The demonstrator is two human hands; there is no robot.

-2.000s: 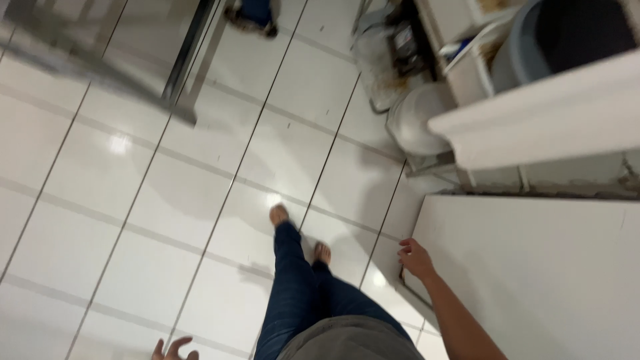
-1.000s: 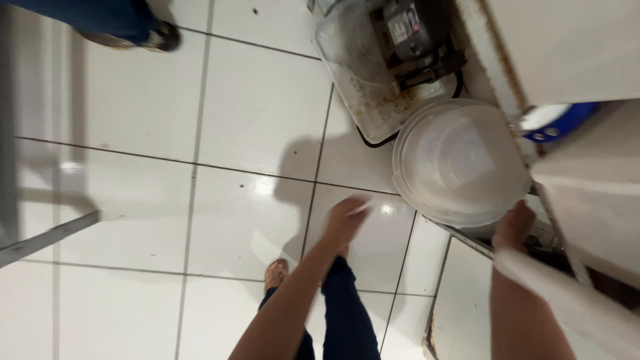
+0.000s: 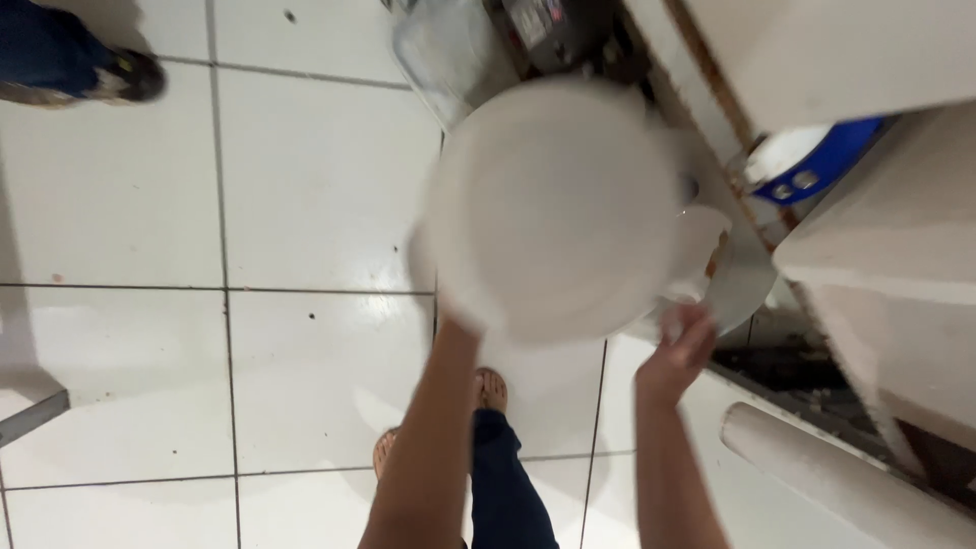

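A round white plastic lid (image 3: pixel 560 210), blurred by motion, is raised above a white tub (image 3: pixel 743 278) on the floor. My left hand (image 3: pixel 457 316) is at the lid's lower left edge, its fingers hidden beneath the lid; it holds the lid there. My right hand (image 3: pixel 686 347) is at the near rim of the tub, fingers bent and blurred, and whether it grips the rim cannot be told. Part of the tub's inside shows, with a brown patch on its far side.
A clear plastic bin (image 3: pixel 450 57) and a dark machine (image 3: pixel 560 30) stand beyond the lid. Rusty-edged shelving holds a blue-rimmed container (image 3: pixel 823 164) at right. Another person's shoe (image 3: pixel 133 76) is at upper left, a metal leg (image 3: pixel 34 415) at lower left.
The lid, on the tub one second ago, is now lifted off it and to the left. My left hand has moved from over the floor to the lid.
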